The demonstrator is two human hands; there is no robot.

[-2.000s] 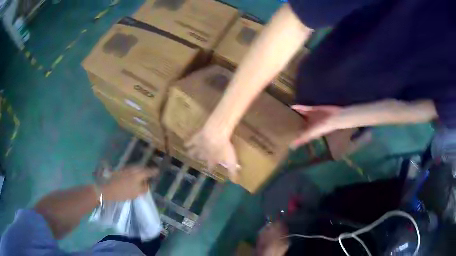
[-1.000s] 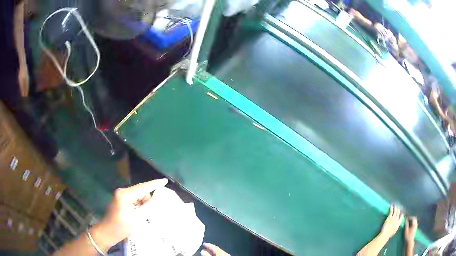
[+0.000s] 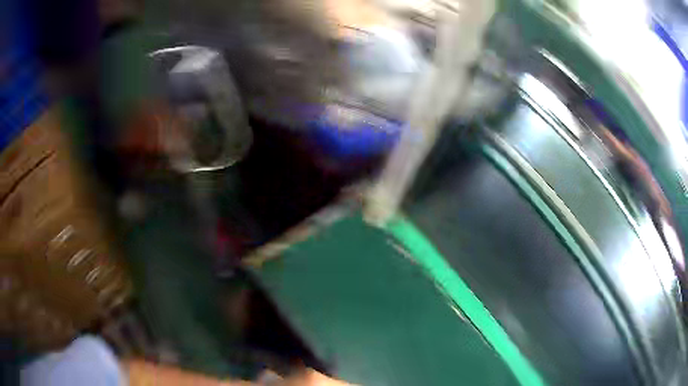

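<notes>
The picture is strongly blurred. The dark green workbench top (image 3: 362, 301) lies in front of me, with a lighter green edge strip (image 3: 460, 294) along its right side. At the bottom edge, a light blue sleeve (image 3: 75, 366) and a strip of my left forearm show. What seems to be part of my left hand (image 3: 313, 377) is cut off by the frame beside the bench's near edge. Whether it holds anything cannot be seen. My right hand is not in view.
A dark conveyor (image 3: 520, 249) runs along the bench's right side. A pale post (image 3: 415, 143) rises at the bench's far corner. A blue tray (image 3: 354, 132) and a looped white cord (image 3: 245, 128) are beyond. Brown stacked cartons (image 3: 45, 219) stand at the left.
The view has swung, and the bench now sits lower and further right. My left hand and its white sheets have dropped mostly out of the frame. The hands at the bench's right end are gone from view.
</notes>
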